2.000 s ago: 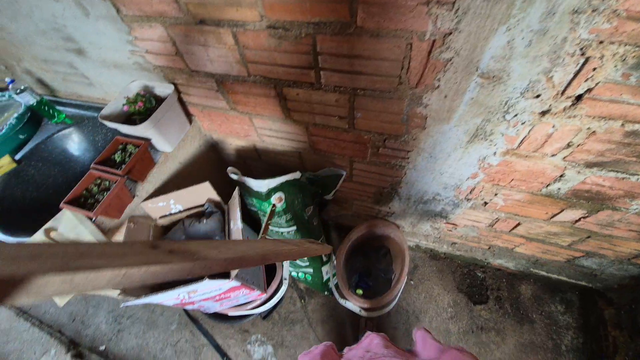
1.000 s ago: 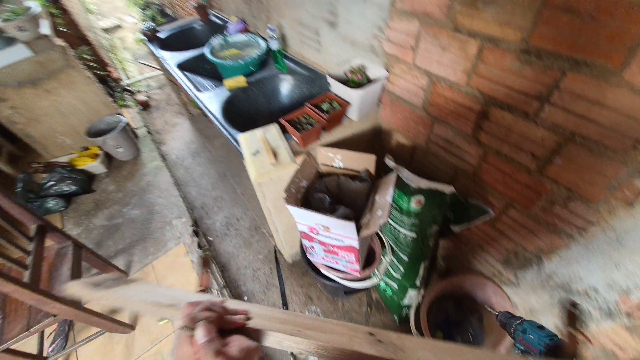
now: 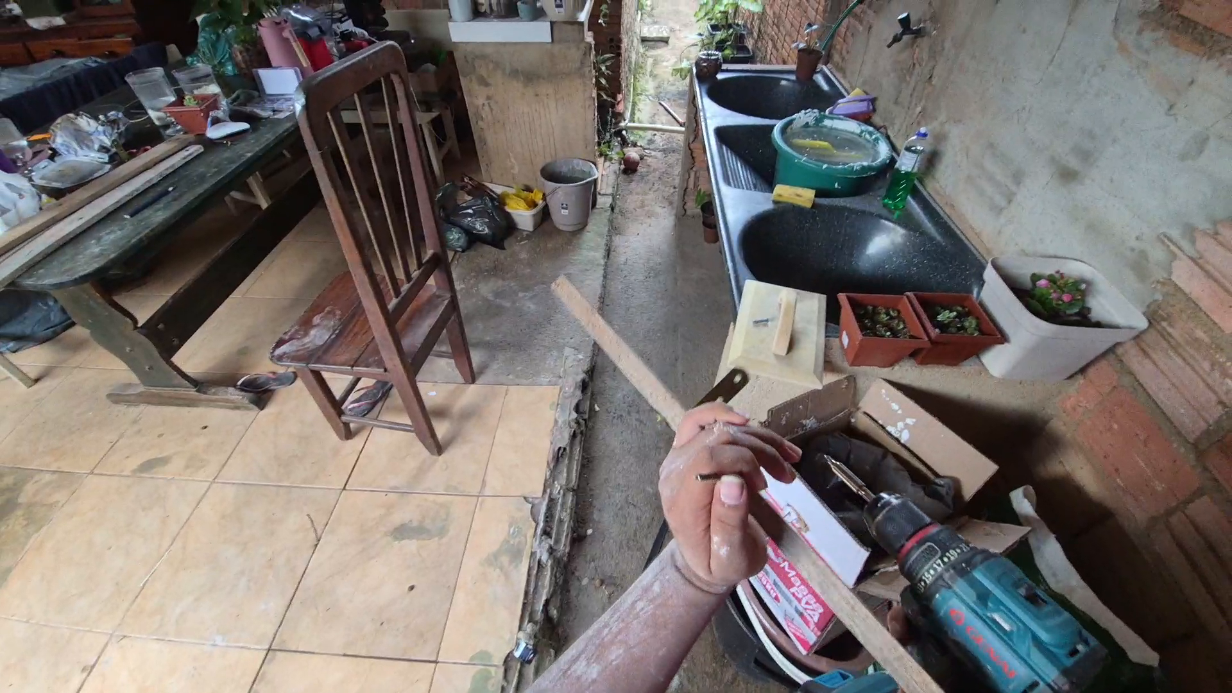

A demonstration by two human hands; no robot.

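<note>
My left hand [image 3: 717, 491], dusty with white powder, is closed around a long wooden strip [image 3: 616, 351] that runs diagonally from the walkway down to the lower right. A thin dark piece, perhaps a screw or nail, pokes out between its fingers. At the lower right is a teal and black cordless drill [image 3: 991, 587] with a bit fitted, pointing up and left over an open cardboard box [image 3: 929, 438]. My right hand [image 3: 900, 626] is mostly hidden behind the strip and the drill, at the drill's handle. A metal hinge-like plate [image 3: 724, 387] shows just beyond my left hand.
A wooden chair [image 3: 385, 289] stands on the tiles at left, near a cluttered dark table [image 3: 173, 207]. Ahead right is a black sink counter [image 3: 847, 231] with a green basin [image 3: 833, 154], beside potted plants [image 3: 881, 329]. A raised tile edge [image 3: 568, 481] borders the concrete walkway.
The view has swung left from the brick wall toward the sink and chair. My left hand holds the strip higher in view, and the drill has come further into view.
</note>
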